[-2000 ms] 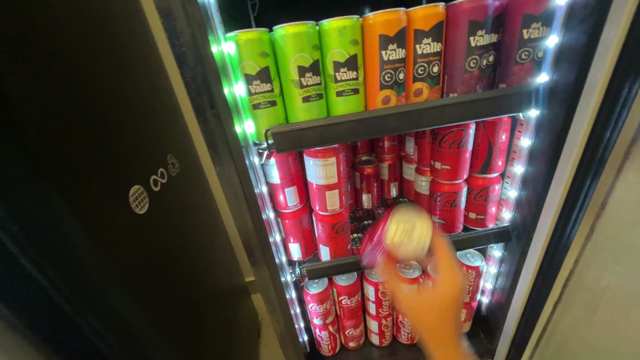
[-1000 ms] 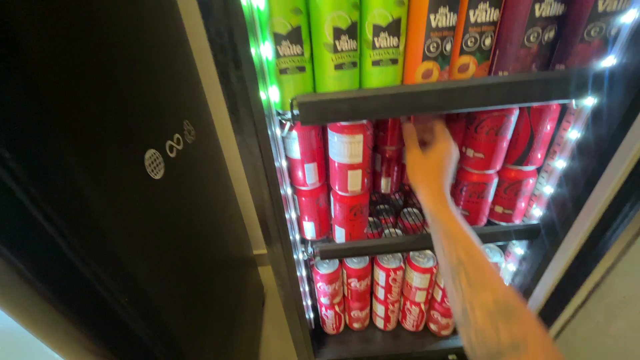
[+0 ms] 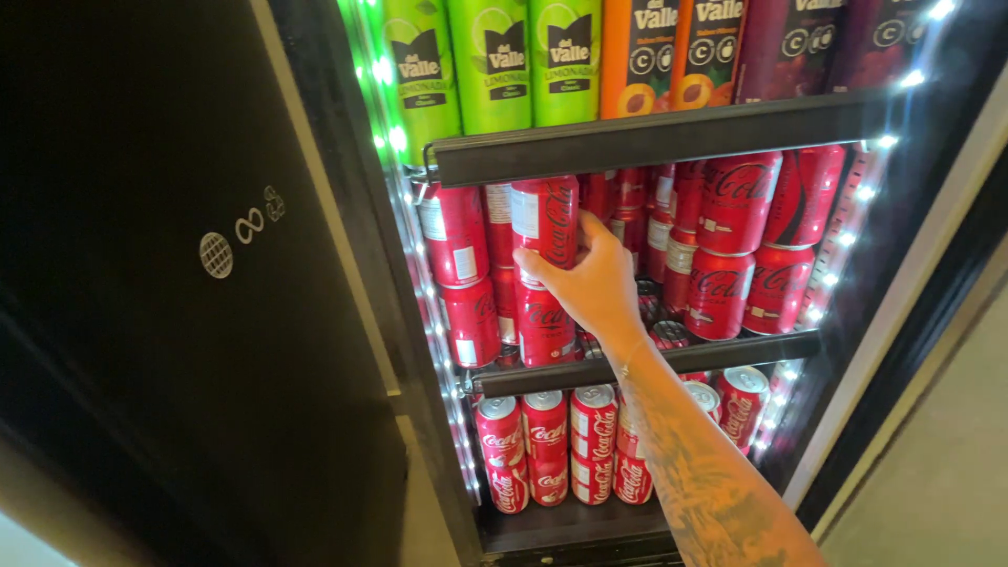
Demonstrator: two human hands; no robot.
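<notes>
My right hand [image 3: 594,279] reaches into the middle level of a lit drinks fridge. Its thumb and fingers are closed around a red Coca-Cola can [image 3: 545,220]. That can stands upright on top of another red can [image 3: 545,327], near the left end of the level. Stacked red cans [image 3: 453,236] are to its left. Farther right, beyond a gap with cans deeper inside, are more stacked red cans [image 3: 739,205]. My left hand is out of view.
Green lemonade cans [image 3: 490,71], orange cans [image 3: 642,59] and purple cans fill the upper shelf, behind a black shelf front [image 3: 669,134]. A lower black shelf front [image 3: 551,380] crosses above stacked Coca-Cola cans [image 3: 547,429]. A black panel [image 3: 157,354] stands left; LED strips line both sides.
Two seconds ago my right hand held a can in front of the shelves. One second ago it was in the middle level; now it is farther left, around a can. The view has moved closer.
</notes>
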